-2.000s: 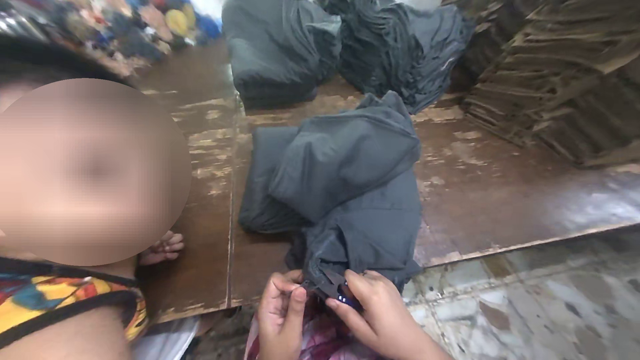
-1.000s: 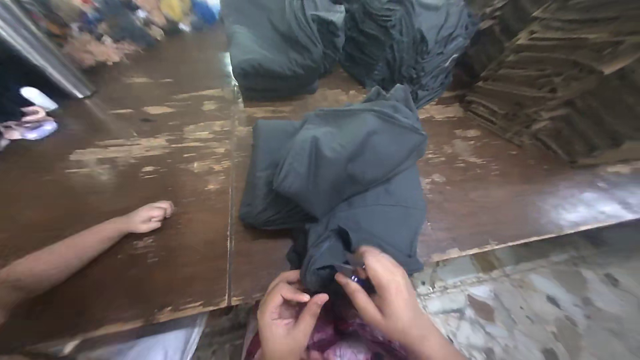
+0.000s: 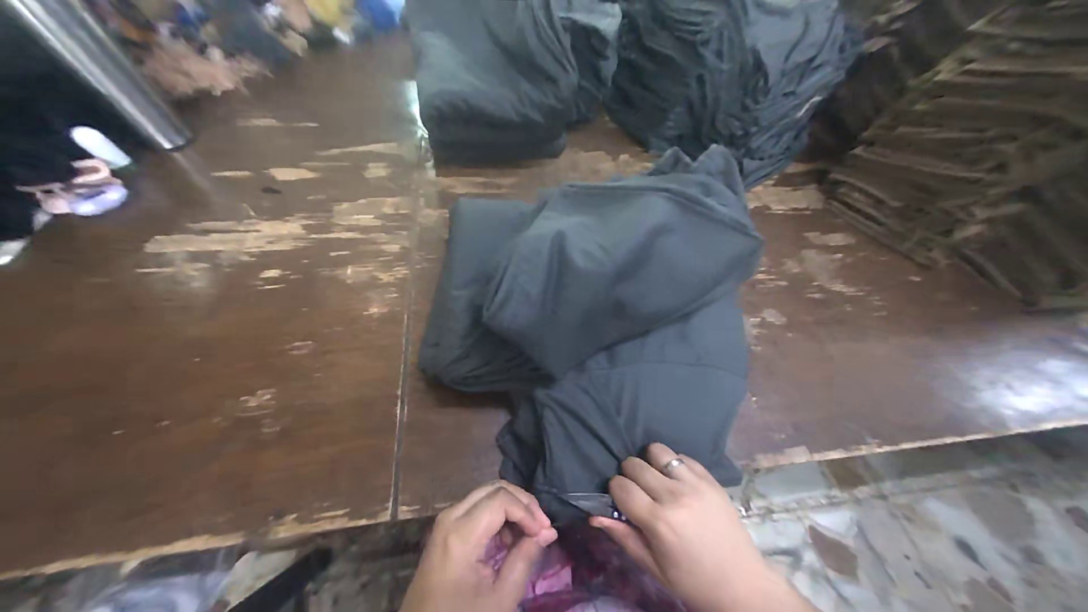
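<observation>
A dark grey cloth garment lies bunched on the wooden table, its near end reaching the front edge. My left hand is at that near end, thumb and forefinger pinched together at the cloth's edge; whether cloth is between them is hard to tell. My right hand, with a ring on one finger, holds a small metal cutting tool with a dark handle, probably thread snips, its blade against the garment. The fingers hide most of the tool's handle.
Stacks of grey cloth and a heap of wrinkled grey garments stand behind. Piled brown garments are at the right. A metal post rises at the back left. The worn wooden table has a seam and front edge above a stone-patterned floor.
Another person's head, seen at the left two seconds ago, and the forearm seen there one second ago are out of view. My right hand's fingers have curled over the cloth and tool.
</observation>
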